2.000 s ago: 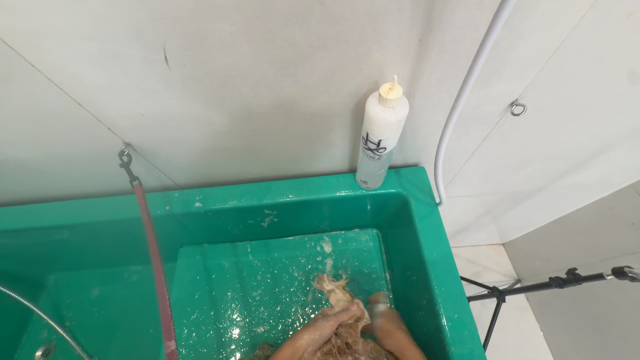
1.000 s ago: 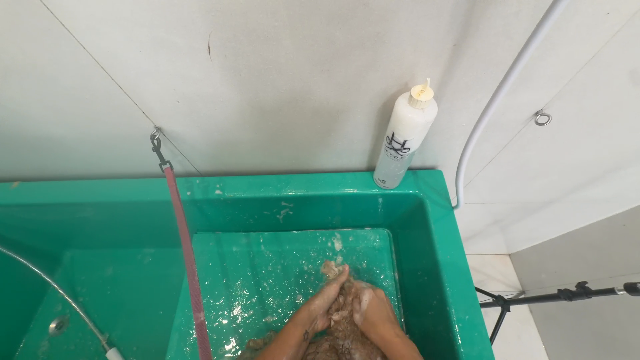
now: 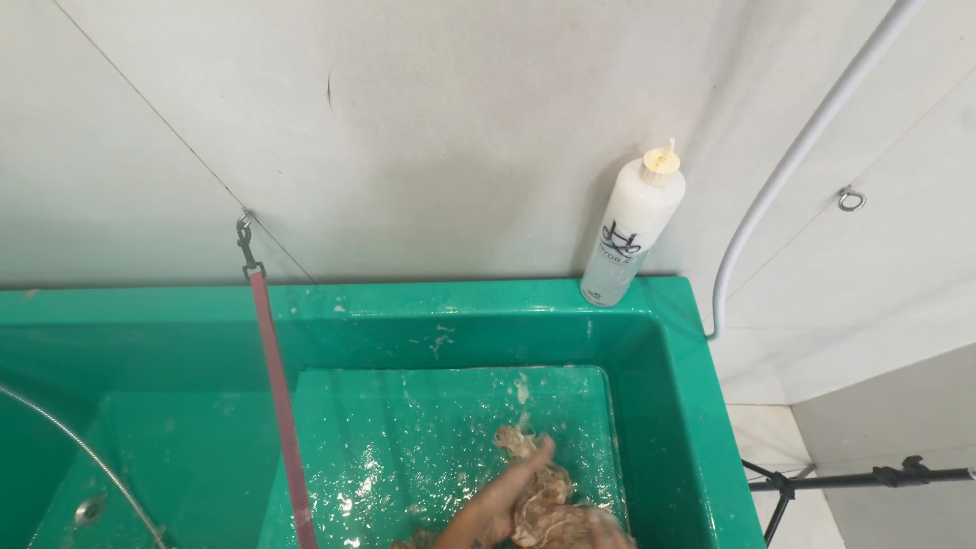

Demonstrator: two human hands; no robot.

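Wet, curly, light-brown fur (image 3: 545,499), apparently a dog's, lies on the raised platform of a green tub at the bottom of the head view; most of the animal is out of frame. My left hand (image 3: 511,492) rests along the left side of the fur, its fingers extended toward a matted tuft (image 3: 515,441). Lower and to the right, my right hand (image 3: 606,530) touches the fur; it is blurred and partly cut off by the frame's bottom edge. Whether the fingers of either hand close on the fur is unclear.
A Hydra bottle (image 3: 633,229) stands on the tub's rim (image 3: 457,297). A pink strap (image 3: 280,396) hangs from a wall hook across the tub. A metal shower hose (image 3: 84,450) lies left, near a drain (image 3: 90,509). At right are a white pipe (image 3: 785,168) and a black stand (image 3: 862,480).
My right hand has moved down and away from my left hand, exposing more of the fur between them.
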